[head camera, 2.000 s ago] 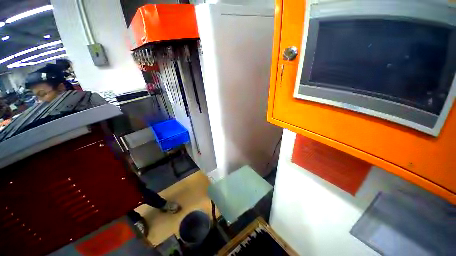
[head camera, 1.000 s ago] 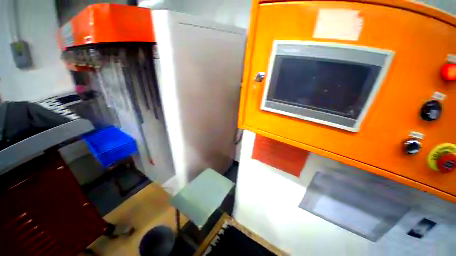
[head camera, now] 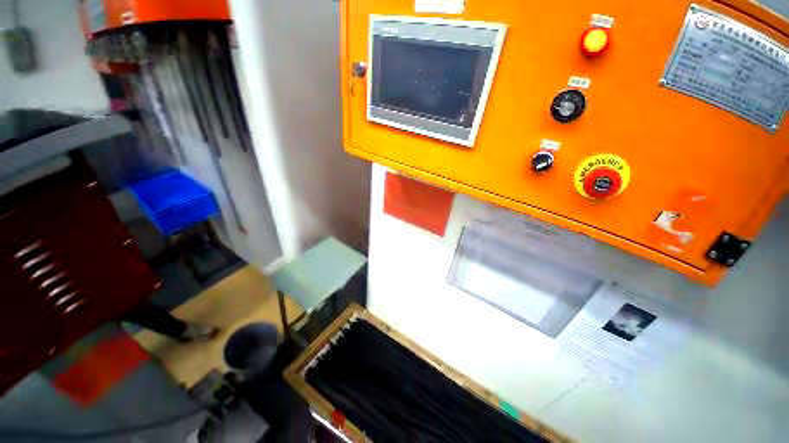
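No hand of mine is in the picture. An orange control box fills the upper right. It has a grey-framed dark screen, dark knobs, a lit yellow-orange button and a red emergency button on a yellow ring. Below it, a wooden-edged tray holds many long black straps lying lengthwise; its near end is cut off by the bottom edge.
A dark red cabinet stands left, with a person's foot beside it. A dark bucket and grey-green stool are near the tray. A blue bin stands below straps hanging under an orange cover.
The view has swung right and down. More of the control box's knobs, its metal plate and the strap tray now show. The other person's head has left the picture.
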